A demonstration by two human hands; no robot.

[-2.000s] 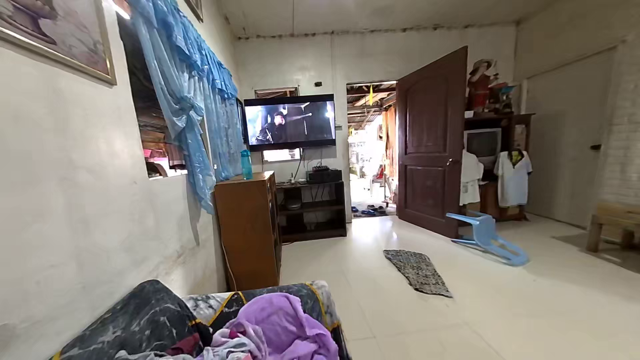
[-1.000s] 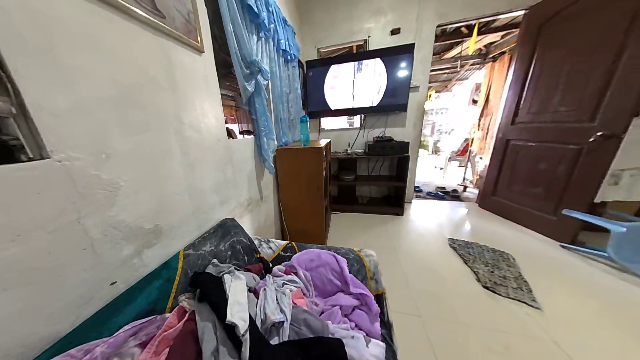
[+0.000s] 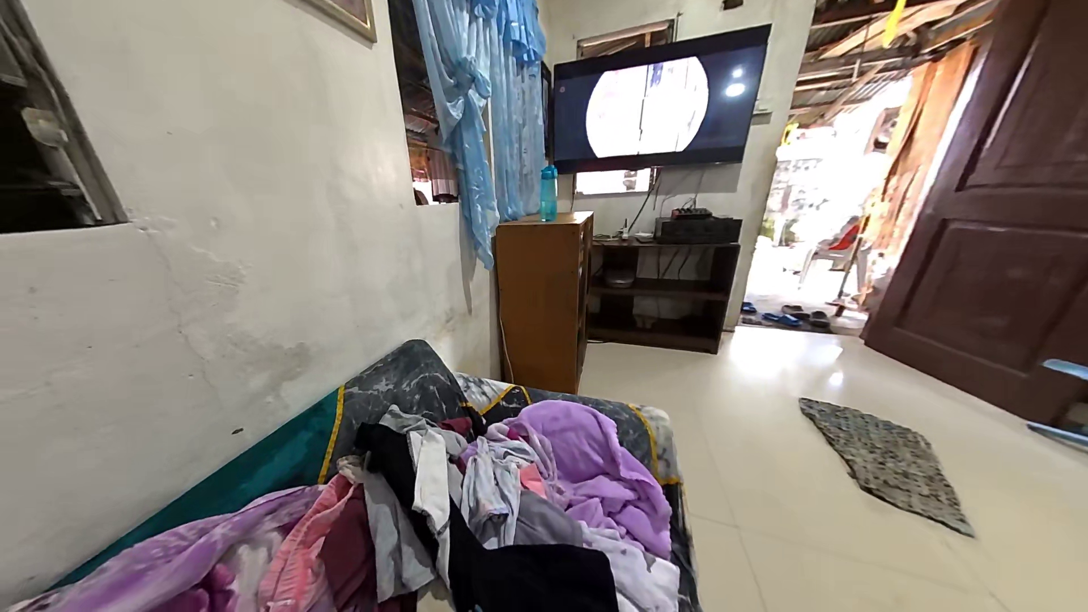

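Neither my left hand nor my right hand shows in the head view. A heap of loose clothes lies on a sofa [image 3: 391, 382] with a dark marbled, teal and yellow-trimmed cover, at the bottom of the view. In the heap are a purple cloth [image 3: 586, 459] on the right, a black garment [image 3: 535, 574] in front, a white and grey piece [image 3: 432, 484] in the middle, and a pink garment [image 3: 293, 544] beside a purple patterned cloth [image 3: 178, 544] on the left.
Beyond the sofa stand a brown wooden cabinet [image 3: 540, 297] bearing a blue bottle [image 3: 548, 195], and a dark shelf [image 3: 659, 293] below a wall television [image 3: 659, 102]. A grey mat [image 3: 884, 459] lies on the tiled floor near an open brown door [image 3: 994, 221]. Slippers [image 3: 782, 320] lie at the doorway.
The view has swung left and down toward the sofa, so more of the clothes heap shows. The picture on the television differs from two seconds ago.
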